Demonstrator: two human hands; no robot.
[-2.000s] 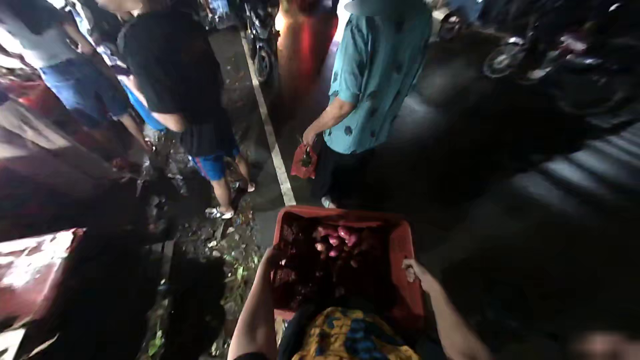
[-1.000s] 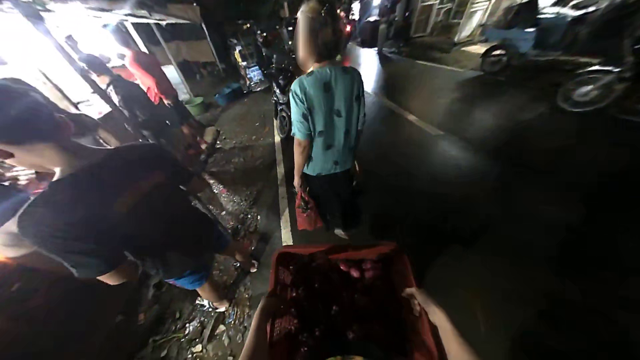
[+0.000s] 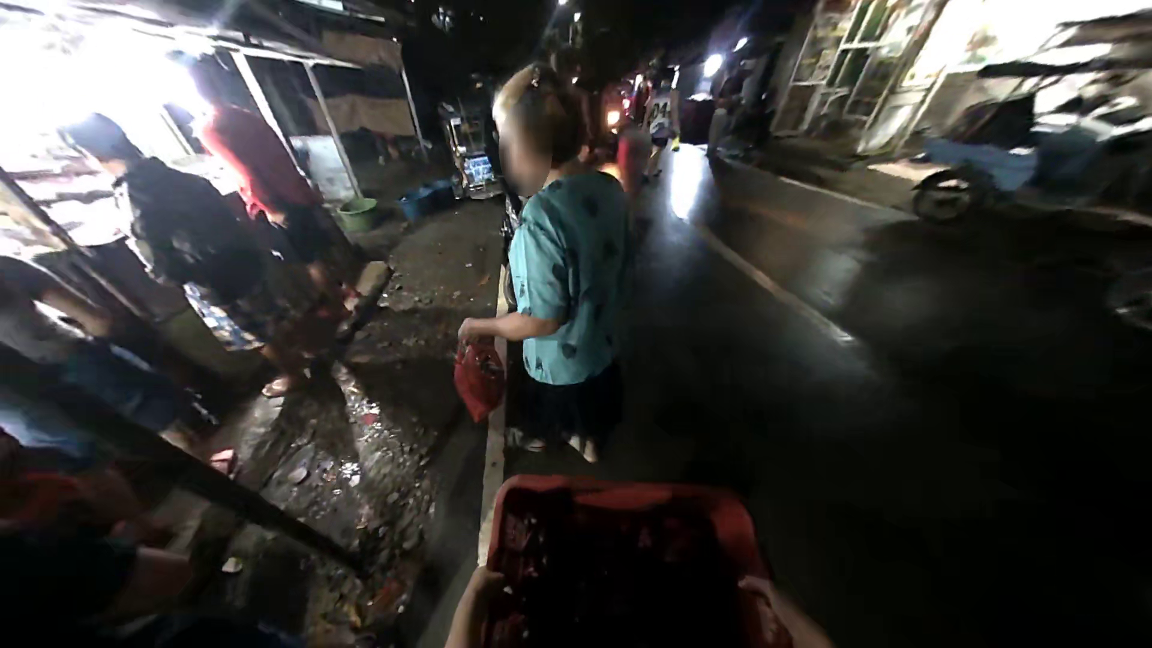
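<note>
A red plastic crate is in front of me at the bottom of the view, held between both hands. My left hand grips its left side, and my right hand grips its right side near the rim. The inside is dark, so its contents cannot be made out now. Just beyond the crate a person in a teal patterned shirt stands or walks with a red plastic bag hanging from one hand.
People stand by a brightly lit stall at left, one in a red top. A dark slanting pole crosses the lower left over wet, littered ground. Green and blue tubs lie farther off. A blue sidecar vehicle is parked right of the wet road.
The view has tilted up and shows more road ahead. The reddish produce seen in the crate earlier is now lost in shadow. Both hands keep hold of the crate.
</note>
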